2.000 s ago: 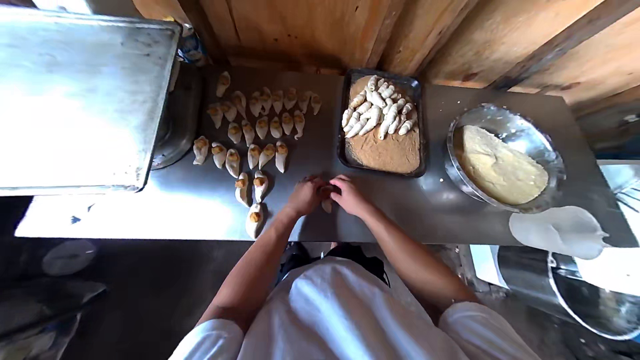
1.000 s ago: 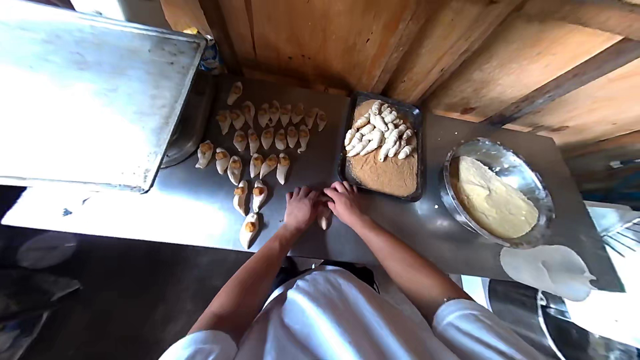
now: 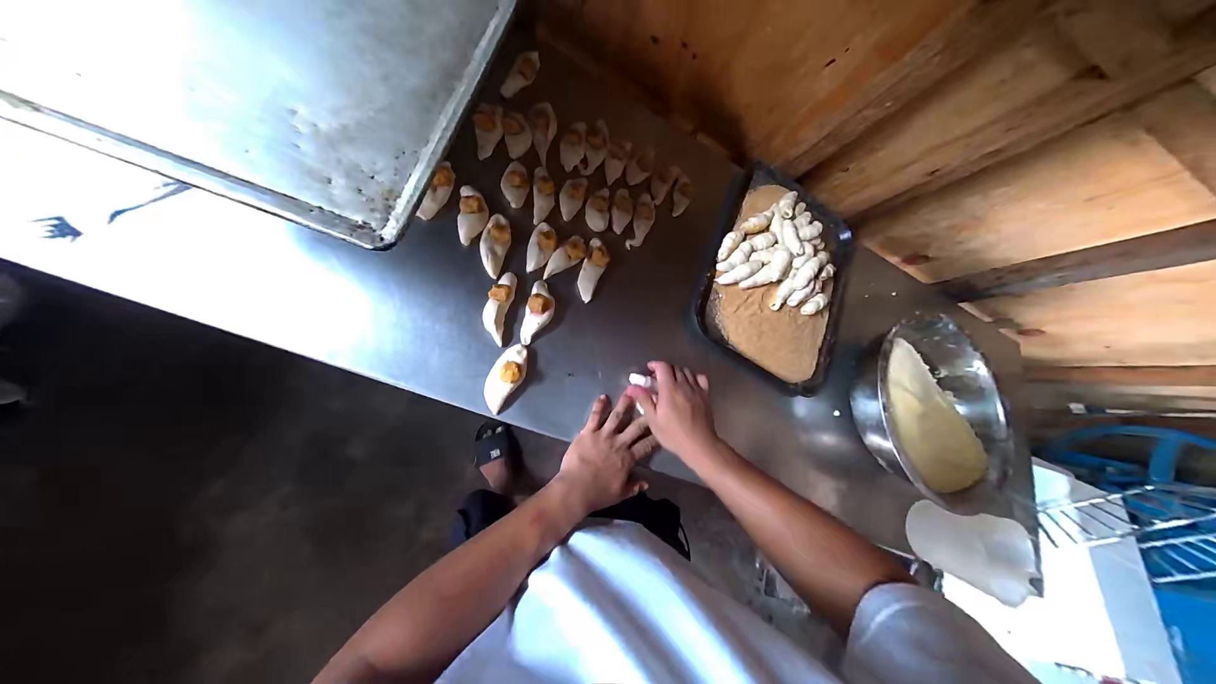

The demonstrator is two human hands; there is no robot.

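Observation:
My left hand [image 3: 608,450] lies with fingers spread at the near edge of the metal table [image 3: 589,361]. Close against it, my right hand [image 3: 676,404] curls over a small piece of white dough [image 3: 641,381], partly hidden under the fingers. Left of the hands, flat dough pieces topped with an orange-brown filling [image 3: 505,376] lie in loose rows. To the right, a black tray [image 3: 705,328] bears light brown crumbs [image 3: 771,328] and a heap of shaped, ridged dough rolls [image 3: 779,252].
A steel bowl [image 3: 869,404] with pale yellow dough or flour stands at the right, beside a translucent white plastic piece [image 3: 971,546]. A large metal baking sheet [image 3: 342,123] overhangs the table's upper left. Wooden boards [image 3: 912,123] rise behind the table.
My left hand has opened out, its fingers now spread beside the right hand. The view has turned and shifted markedly.

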